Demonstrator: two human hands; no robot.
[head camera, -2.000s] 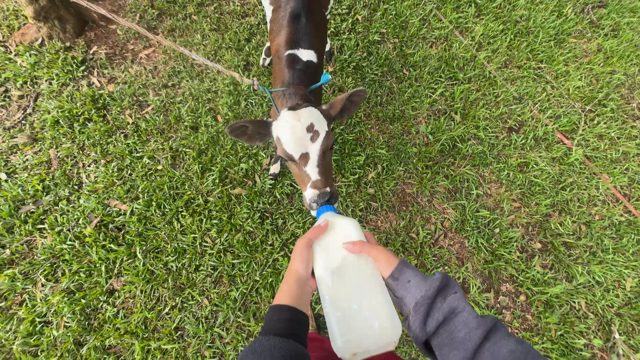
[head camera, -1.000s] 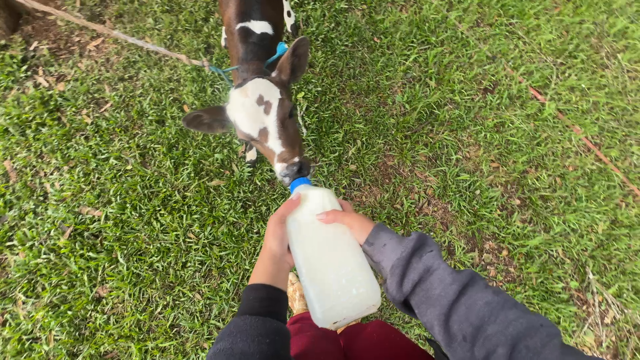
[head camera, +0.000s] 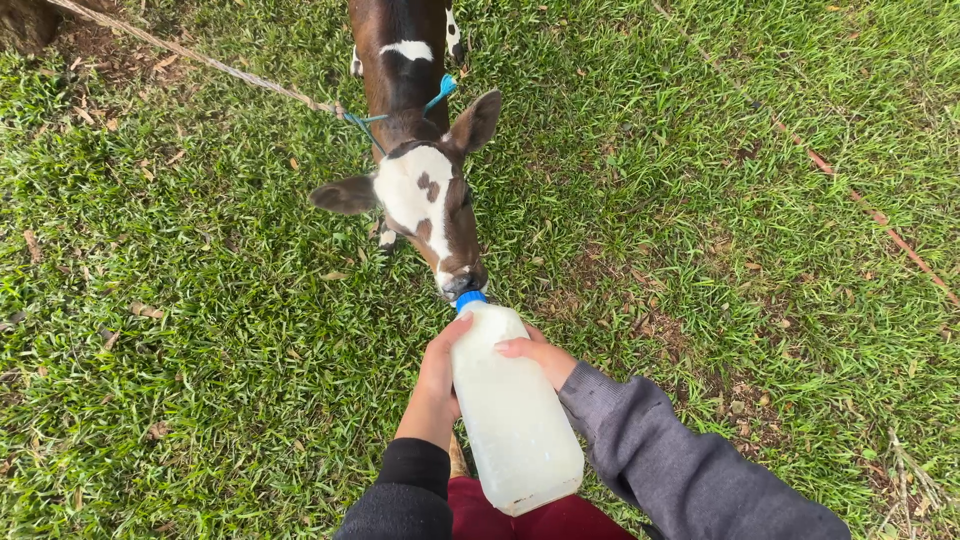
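Observation:
A plastic feeding bottle (head camera: 517, 420) of white liquid is between my hands, tilted with its blue cap (head camera: 471, 299) toward the calf. My left hand (head camera: 437, 375) grips the bottle's left side near the neck, thumb along its shoulder. My right hand (head camera: 538, 355) holds the right side, thumb on top and the other fingers mostly hidden behind it. The brown, black and white calf (head camera: 424, 191) has its muzzle against the cap; the teat is hidden. A blue cord collar (head camera: 364, 129) circles its neck.
A rope (head camera: 202, 58) runs from the collar to the upper left, passing near a tree base (head camera: 26, 22). An orange-red line (head camera: 862, 199) lies across the grass (head camera: 225, 337) on the right. Dry leaves and bare soil patches show around. Dry twigs (head camera: 911, 480) lie at the lower right.
The view has shifted somewhat. Both hands have kept their hold on the bottle, and the calf's muzzle has stayed at the blue cap.

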